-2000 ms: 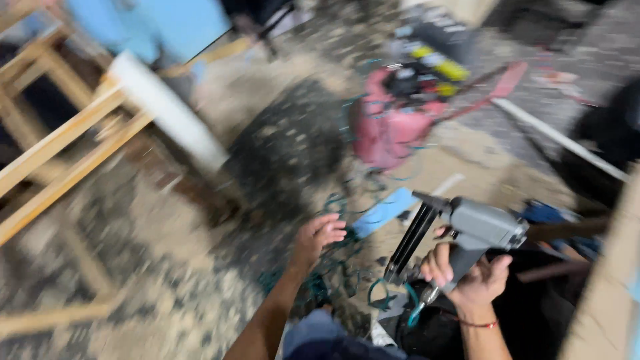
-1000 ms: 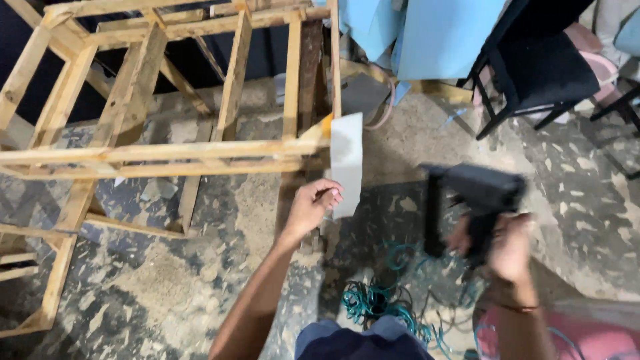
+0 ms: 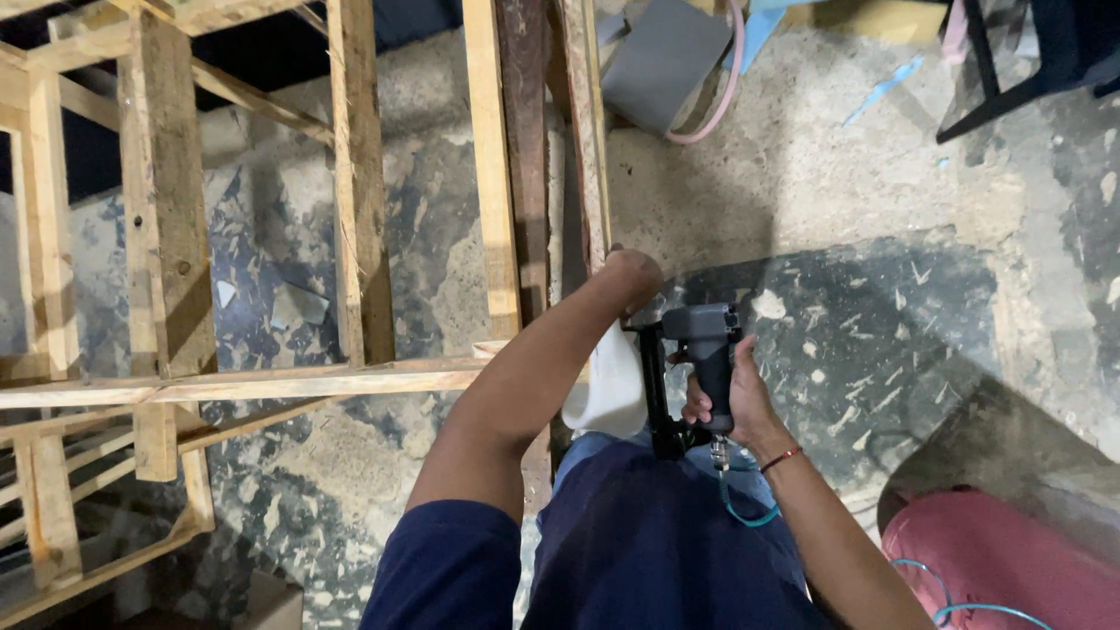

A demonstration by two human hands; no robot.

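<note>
My right hand (image 3: 735, 394) grips a pneumatic staple gun (image 3: 700, 350) by its handle, with a teal air hose (image 3: 744, 516) joined to the handle's base. The gun's nose points left, close to my left hand (image 3: 634, 276), which is at the right end rail of a wooden frame (image 3: 262, 382). The fingers of my left hand are mostly hidden behind its back, so its hold cannot be made out. Just below it, a white flexible sheet (image 3: 608, 385) hangs curled from the rail, between my forearm and the gun.
Upright wooden slats (image 3: 350, 192) of the frame stand on the left. A grey panel (image 3: 665, 66) and a pink hoop (image 3: 722, 109) lie at the top. A black chair (image 3: 997, 87) is at the upper right, a pink object (image 3: 971, 551) at the lower right.
The staple gun has come left, close beside my left hand. The white sheet, flatter one second ago, is now curled. The view has moved in over the frame's end.
</note>
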